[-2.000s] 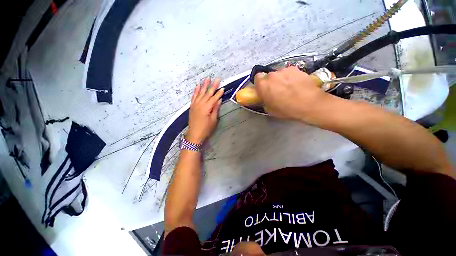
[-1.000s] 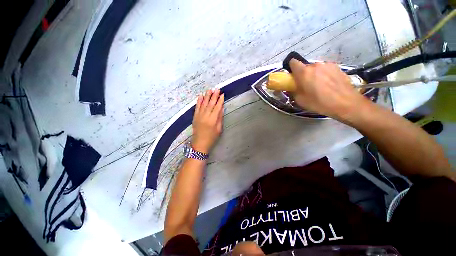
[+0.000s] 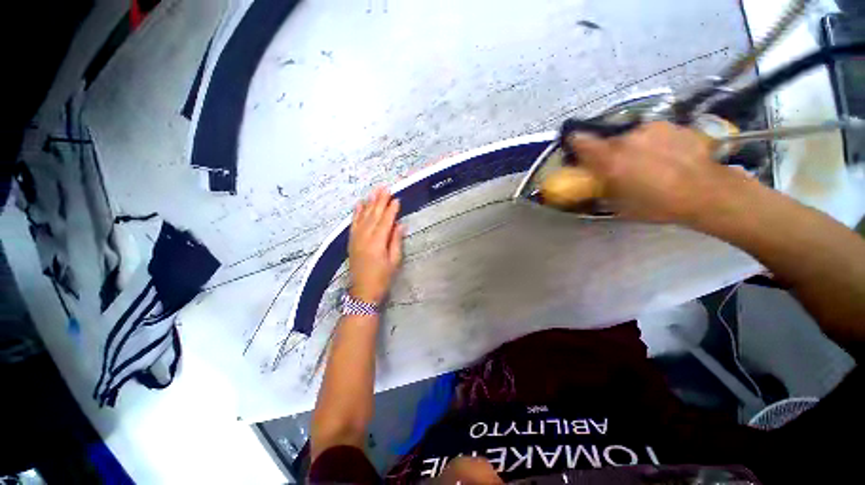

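Note:
A navy band piece (image 3: 465, 176) with a white outer edge lies as an arc on the white table. A tiny light label shows near its middle. My left hand (image 3: 376, 244) lies flat on the band's left part, with its fingertips at the white edge. My right hand (image 3: 645, 170) grips the handle of a steam iron (image 3: 571, 187) and is slightly blurred. The iron's pointed tip is over the band's right part and hides its right end.
Pressed navy bands (image 3: 228, 104) lie at the far left of the table (image 3: 455, 66). A crumpled navy-and-white striped bundle (image 3: 142, 332) lies at the left. Hoses (image 3: 797, 71) trail right from the iron. A fan (image 3: 785, 411) shows at the lower right.
The iron has moved right along the band with my right hand, uncovering more of the band and its label. My left hand has shifted a little left along the band.

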